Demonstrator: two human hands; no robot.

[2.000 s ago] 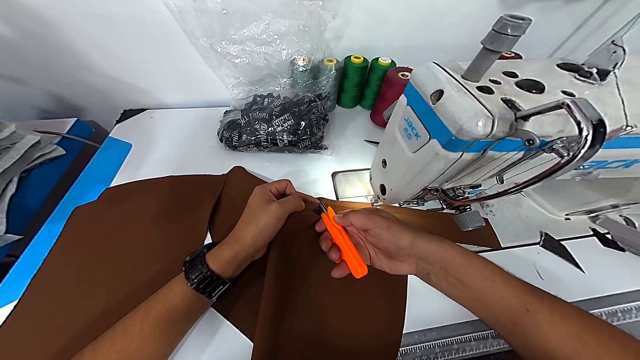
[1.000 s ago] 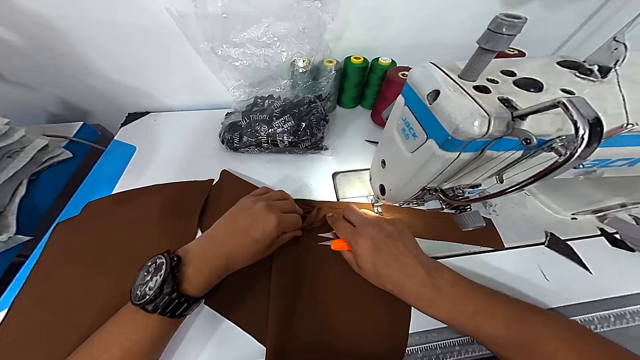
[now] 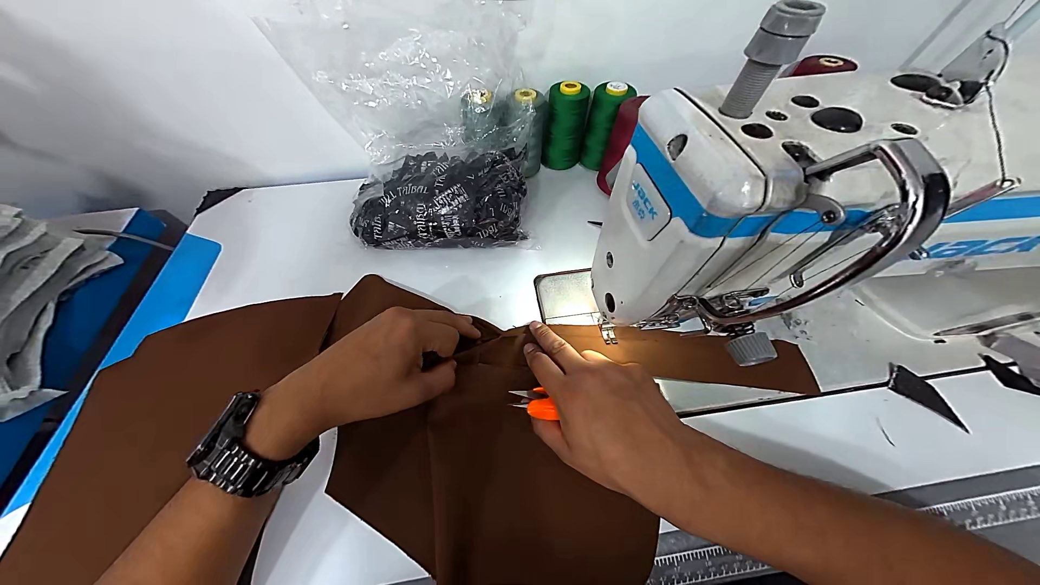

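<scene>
Brown fabric [image 3: 487, 471] lies across the sewing table, and one strip of it runs under the presser foot [image 3: 608, 331] of a Jack sewing machine [image 3: 715, 195]. My left hand [image 3: 390, 366], with a watch on its wrist, pinches a fold of the fabric near the seam. Close on its right, my right hand [image 3: 593, 406] presses the fabric edge with its fingertips. Tucked in that same hand are orange thread snips [image 3: 543, 406], their blades pointing left over the cloth. The palm hides most of the snips' body.
Behind the fabric sits a clear plastic bag [image 3: 443, 199] of dark printed pieces, beside green thread cones [image 3: 566, 126]. Grey cloth pieces [image 3: 41, 301] are stacked at the far left. Dark scraps [image 3: 926, 396] lie right of the machine head, and a ruler [image 3: 715, 565] shows along the front.
Two seconds ago the snips stood upright in my right hand at the fabric edge; now they lie tucked in the palm. Both hands have come onto the fabric fold.
</scene>
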